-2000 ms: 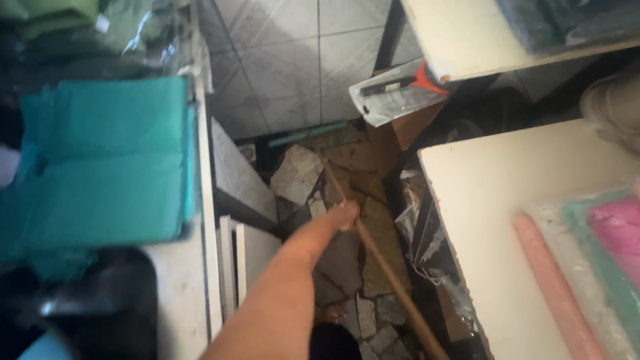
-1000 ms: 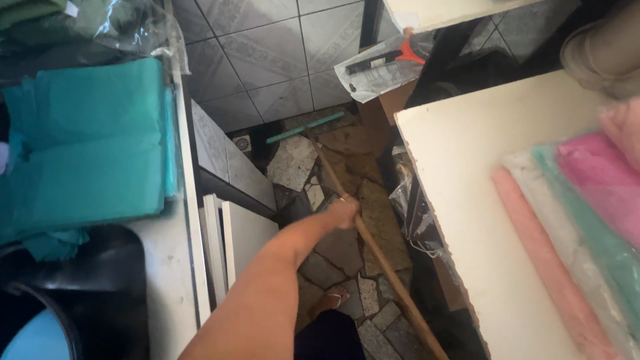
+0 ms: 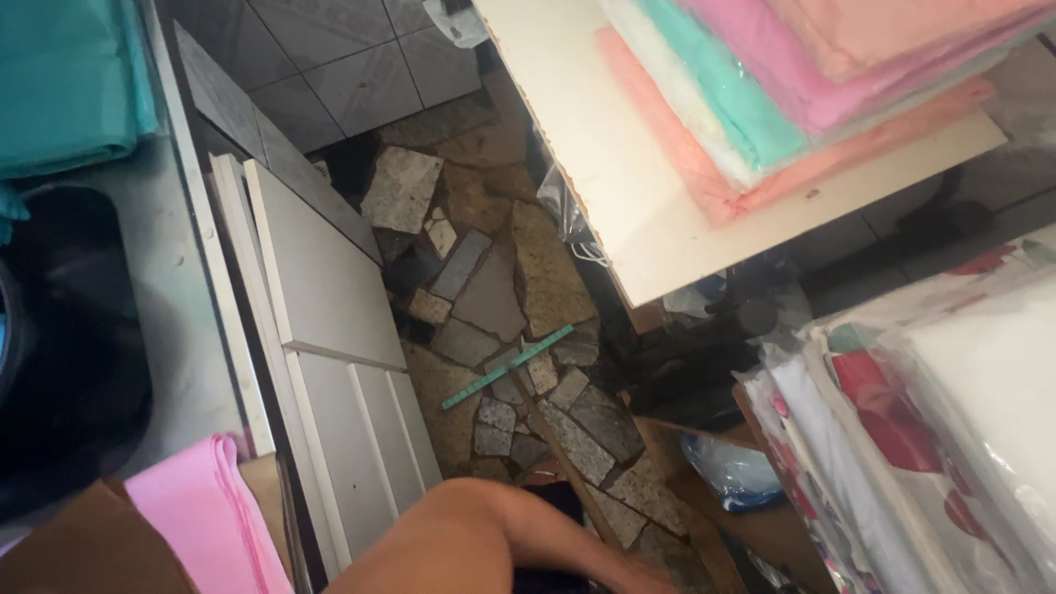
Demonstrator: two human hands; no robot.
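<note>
My left hand point(image 3: 639, 575) is blurred at the bottom edge, closed around the wooden handle point(image 3: 569, 466) of a floor squeegee, its fingers partly cut off by the frame. The handle slants up and left from the hand to a narrow teal squeegee head point(image 3: 507, 368), which lies across the irregular stone floor point(image 3: 491, 289). My bent left arm crosses the lower middle of the view. A foot point(image 3: 543, 472) shows just above the forearm. My right hand is out of view.
White cabinet doors point(image 3: 326, 272) and a metal sink counter point(image 3: 177, 272) with teal cloth point(image 3: 66, 91) stand left. On the right, a cream board point(image 3: 577, 148) bears wrapped fabrics; bagged textiles point(image 3: 891, 429) lie below it. A tiled wall point(image 3: 355, 82) closes the back.
The squeegee head has come from beside the back wall toward me, to the middle of the floor. My left hand has drawn back toward my body. The view has shifted.
</note>
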